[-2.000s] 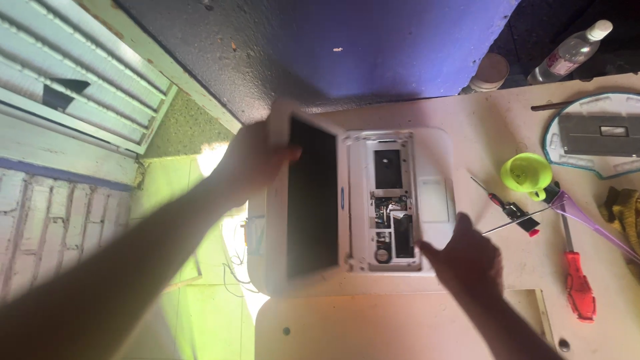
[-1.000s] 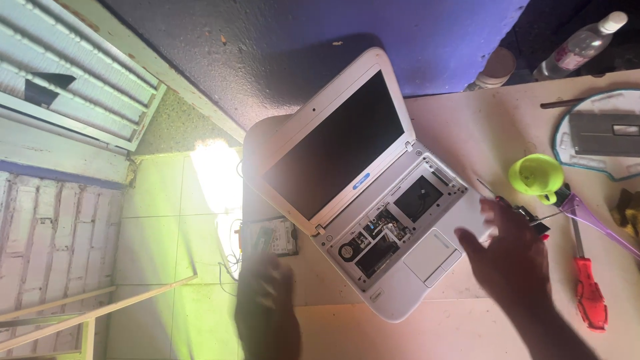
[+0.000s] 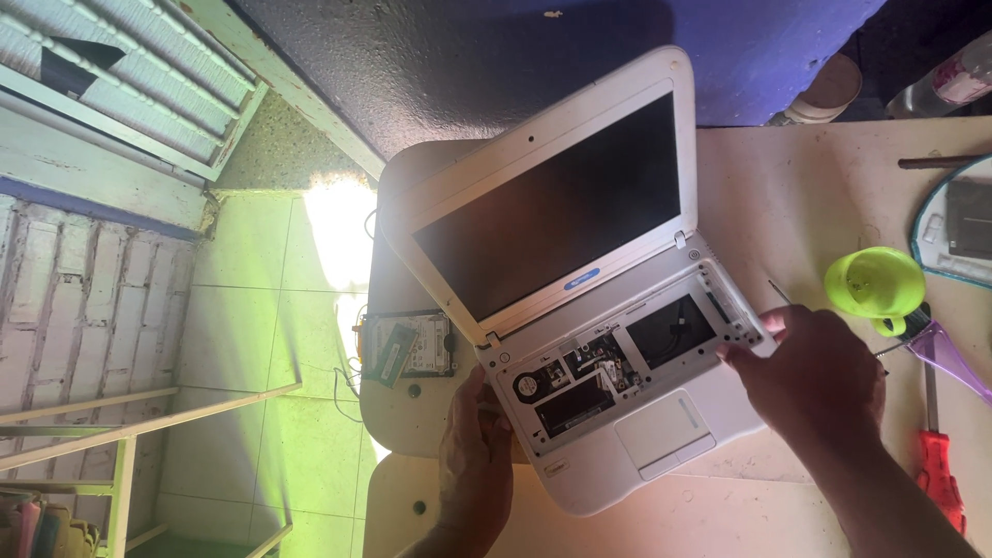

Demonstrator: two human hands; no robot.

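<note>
A white laptop (image 3: 573, 465) stands open on the table, its dark screen (image 3: 558, 209) facing me. Its keyboard bay is uncovered, with a small fan (image 3: 535, 385), boards and cables showing above the touchpad (image 3: 663, 430). My right hand (image 3: 821, 380) grips the laptop's right edge, thumb on top, other fingers partly hidden. Against the left edge rests my left hand (image 3: 477, 457), its fingertips partly hidden by the base. A hard drive (image 3: 430, 345) lies left of the laptop with a memory module (image 3: 397, 354) on it.
A lime-green cup (image 3: 876, 283), a purple-handled brush (image 3: 949, 349) and a red-handled screwdriver (image 3: 939, 473) lie at the right. Farther back are a teal-rimmed tray (image 3: 934, 225), a plastic bottle (image 3: 942, 85) and a white container (image 3: 829, 89). A purple wall (image 3: 496, 70) borders the table's back.
The laptop was sideways with its lid held by my left hand, then turned toward me. Both hands, off it one second ago, are now at its two side edges.
</note>
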